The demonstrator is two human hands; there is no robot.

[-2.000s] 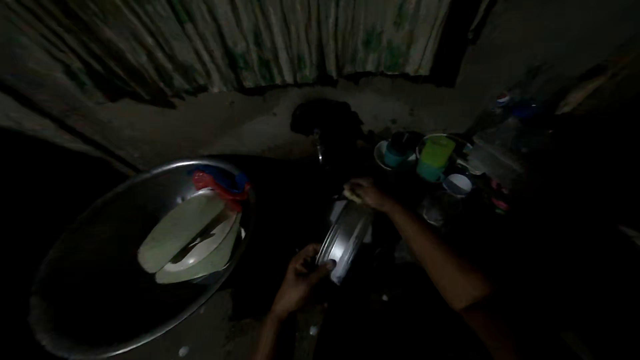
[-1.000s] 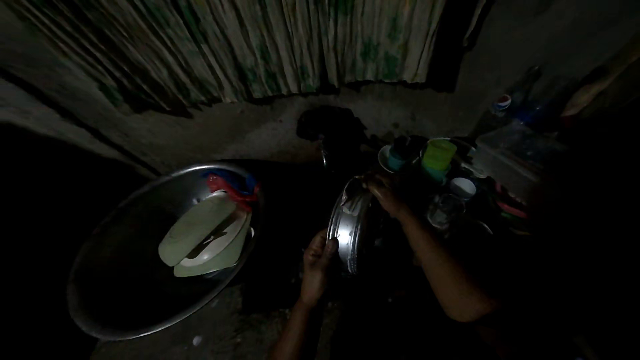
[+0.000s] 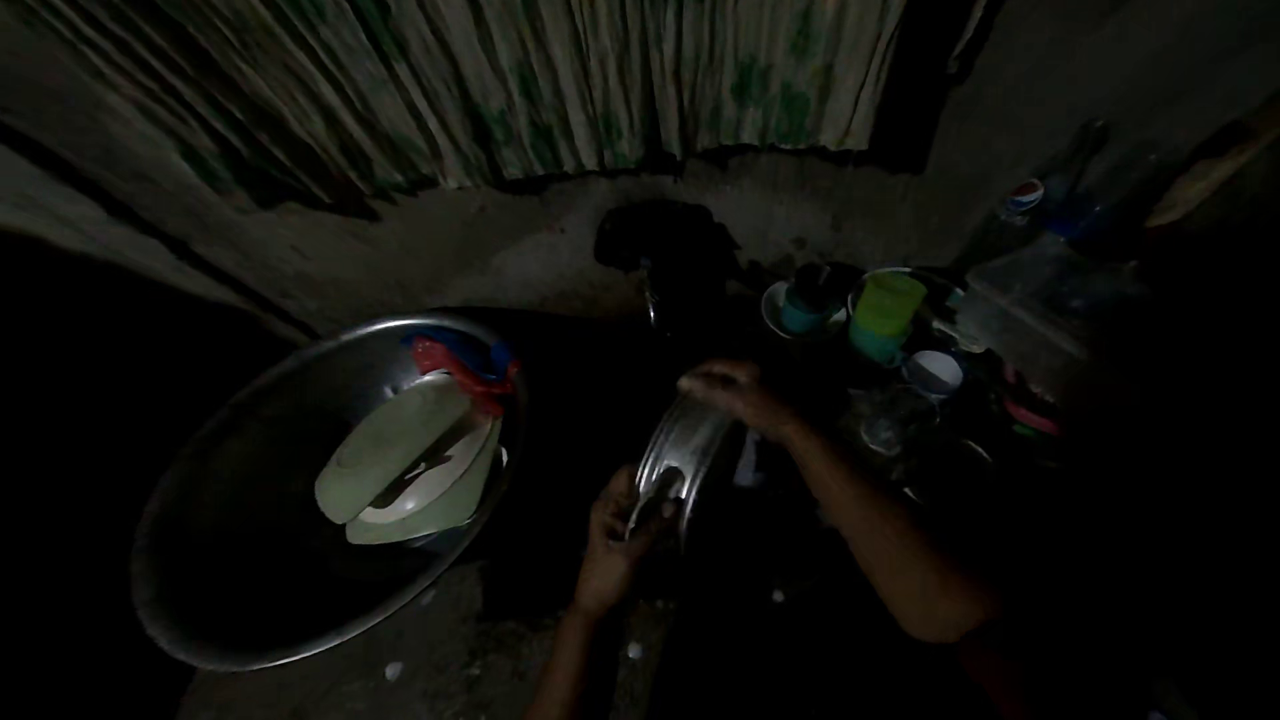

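In the dim head view, my left hand (image 3: 622,540) grips the lower edge of a shiny round metal dish (image 3: 685,440), which is tilted nearly on its side. At the dish's upper rim is my right hand (image 3: 735,392), its fingers bent over the edge; whether it holds a scrubber is too dark to tell. On the left stands a wide metal basin (image 3: 300,655). Pale green plates (image 3: 395,445) lean inside it with a white dish (image 3: 440,480) between them, beside a red and blue cloth or plastic item (image 3: 465,370).
Right of my hands stand a yellow-green cup (image 3: 888,302), a white-rimmed cup (image 3: 934,373), a saucer (image 3: 772,308) and a clear plastic container (image 3: 1030,310). A dark object (image 3: 670,240) sits by the wall, below a patterned curtain (image 3: 600,90).
The metal dish has turned and tilted between my hands. My left hand has moved to its lower end, while my right hand stays near the upper rim.
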